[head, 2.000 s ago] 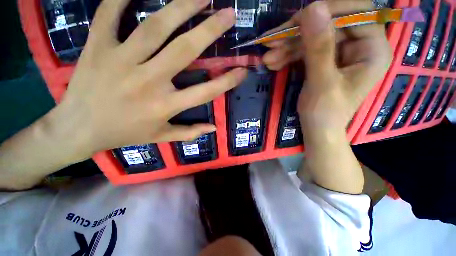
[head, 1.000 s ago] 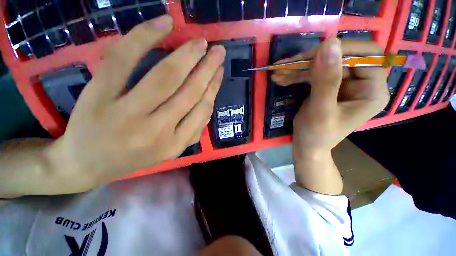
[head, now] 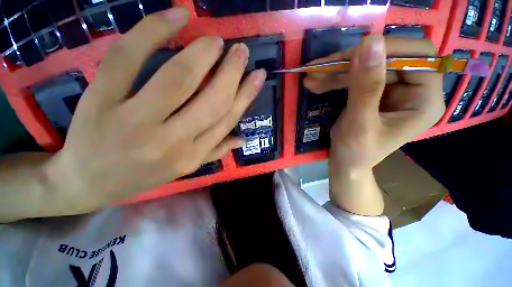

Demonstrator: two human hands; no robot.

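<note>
My right hand holds orange-gripped tweezers like a pen. The silvery tip reaches left to a small black sticker on the upper part of an open-backed phone. My left hand is spread flat over the phones to the left, holding nothing visible, with its fingertips at the left edge of that sticker. The phones sit in slots of a red foam tray. Silvery card slots and a white label show on the phone's lower part.
Glossy carrier sheets with dark squares lie across the tray's upper row. Another red tray with phones stands at the right. A cardboard box is below the tray. A dark sleeve or garment shows at the right.
The carrier sheet has moved up off the lower phones, and both hands are now at the sticker. Over the last second my left fingertips have come onto the sticker's edge.
</note>
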